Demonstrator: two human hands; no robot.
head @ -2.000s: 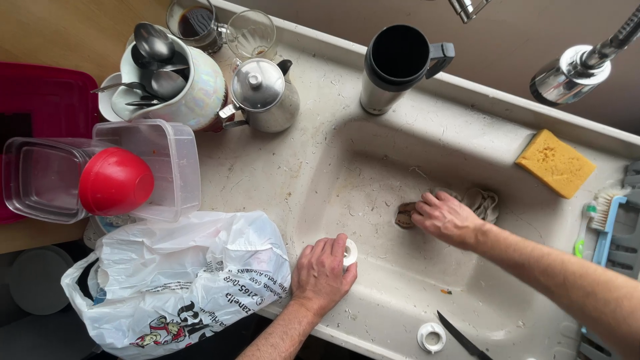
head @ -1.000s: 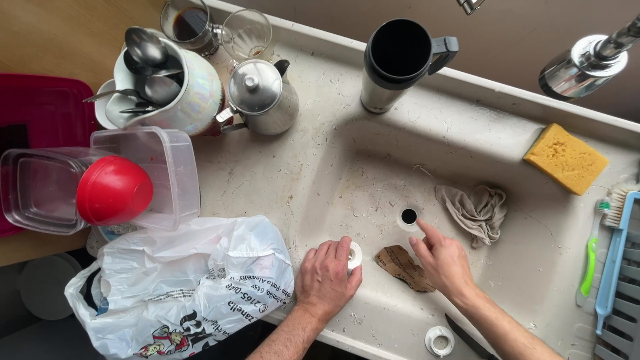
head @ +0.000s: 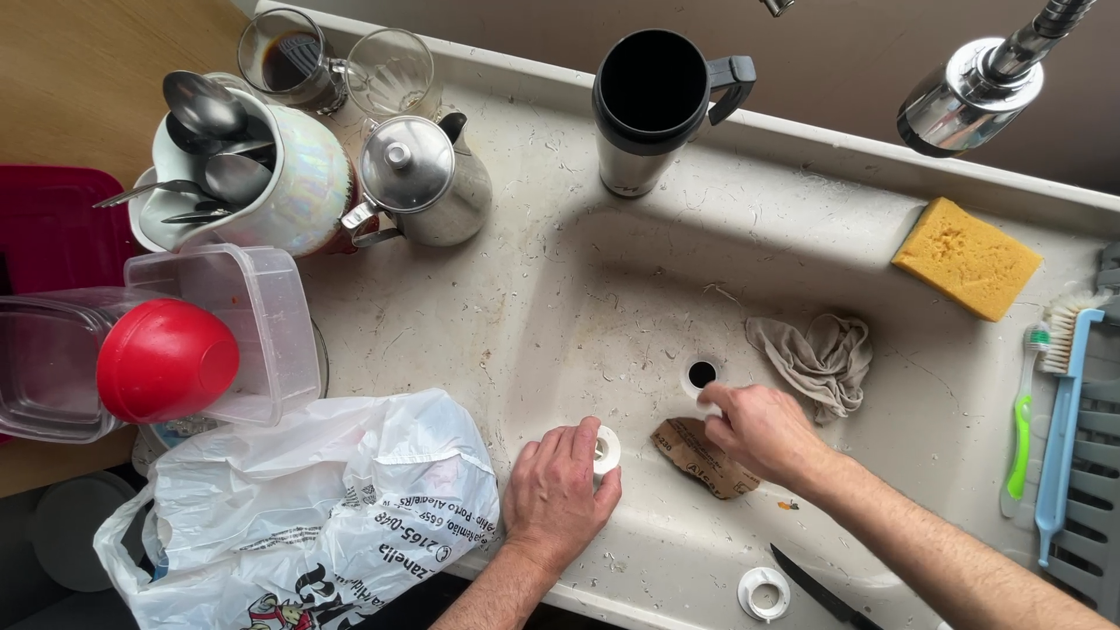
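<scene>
My left hand (head: 564,486) rests on the sink's front ledge, its fingers around a small white plastic ring-shaped part (head: 606,450). Inside the basin, my right hand (head: 761,433) reaches to the drain hole (head: 702,374); its fingertips are at the near rim, and whether they pinch something small is unclear. Partly under that hand lies a torn piece of brown printed sandpaper or paper (head: 700,459). A crumpled grey-beige cloth (head: 818,359) lies right of the drain. Another white plastic ring (head: 763,594) sits on the front ledge beside a black-bladed knife (head: 814,582).
A steel travel mug (head: 643,114) stands behind the basin, with a yellow sponge (head: 967,258) and brushes (head: 1063,420) to the right. At left are a metal coffee pot (head: 429,184), a pitcher of spoons (head: 297,175), plastic containers (head: 271,332), a red bowl (head: 166,359) and a white plastic bag (head: 324,499).
My right hand has let go of the cloth, which now lies right of the drain. The drain hole and the brown piece have come into view. My left hand stays at the white part.
</scene>
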